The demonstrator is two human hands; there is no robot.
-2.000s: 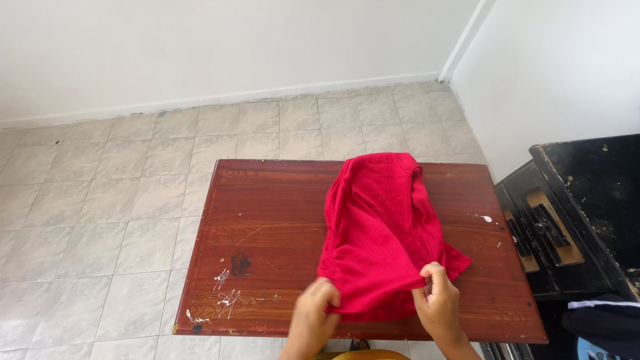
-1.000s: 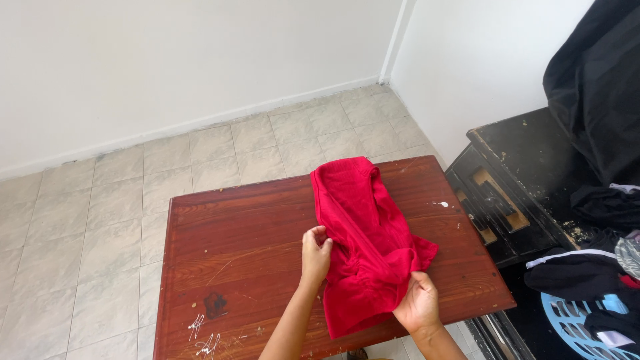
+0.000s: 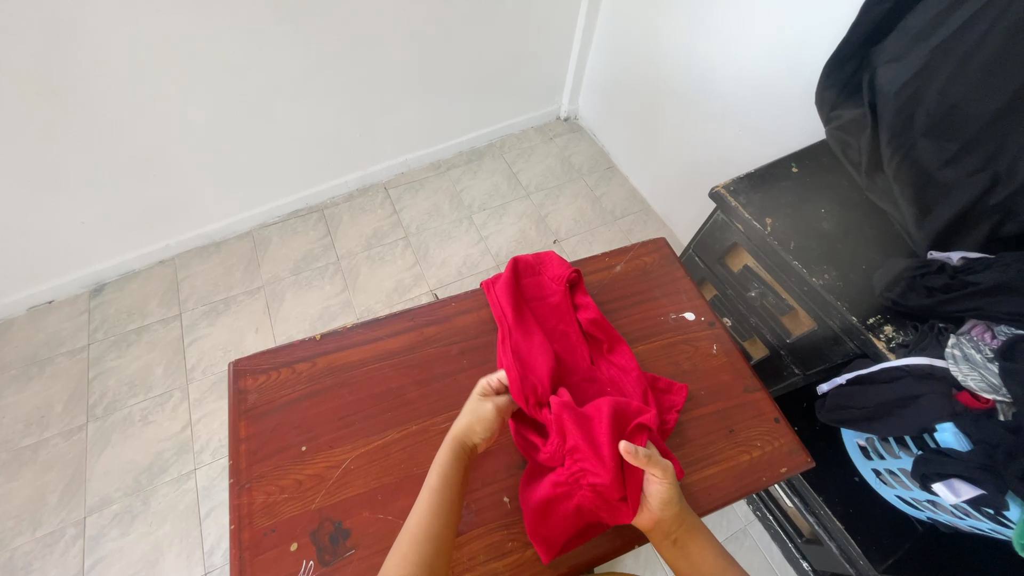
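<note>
A red cloth garment (image 3: 576,384) lies bunched and creased on the reddish-brown wooden table (image 3: 384,408), one end reaching the far edge. At its left side, my left hand (image 3: 486,412) pinches the cloth between thumb and fingers. My right hand (image 3: 656,484) grips the lower right part, thumb on top and the other fingers hidden beneath the fabric. Near my hands the cloth is gathered into folds, and a loose corner hangs toward the near side of the table.
A worn black wooden cabinet (image 3: 816,232) stands at the right, with black cloth (image 3: 928,120) draped over it. Below, a light-blue plastic basket (image 3: 904,488) holds mostly dark clothes. Pale floor tiles and white walls lie beyond the table.
The view has swung right, bringing the basket into sight. My left hand has gone from the garment's near edge to its left side, and the cloth's near part is more bunched.
</note>
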